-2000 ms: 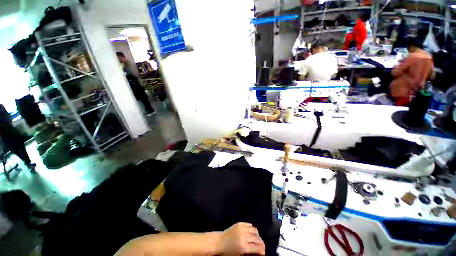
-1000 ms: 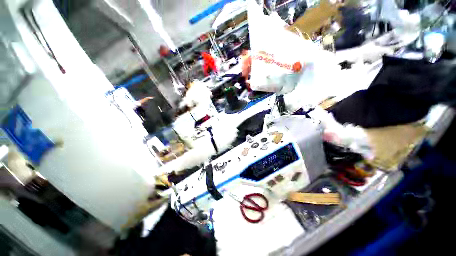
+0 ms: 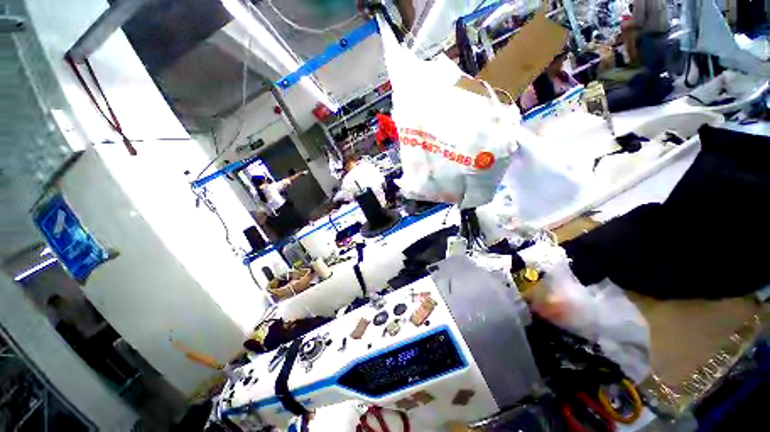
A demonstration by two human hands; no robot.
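Neither of my hands is in the picture. The industrial sewing machine (image 3: 338,368) lies nearest in front of me, its white head tilted across the lower middle, with a blue stripe and a dark display panel (image 3: 403,364). A black strap (image 3: 287,377) crosses the head near its left part. Red scissor handles (image 3: 384,419) show below the head, cut off by the bottom edge. The needle area and the cloth beside it are mostly out of view.
Black cloth (image 3: 667,232) lies on the table at right, beside brown cardboard (image 3: 696,337). A white printed plastic bag (image 3: 456,139) hangs behind the machine. More scissors with red and yellow handles (image 3: 620,402) lie lower right. People stand or sit further back.
The view has swung right and upward. My forearm and hand on the black cloth, seen two seconds ago, are out of the picture. The machine and red scissors sit lower in view.
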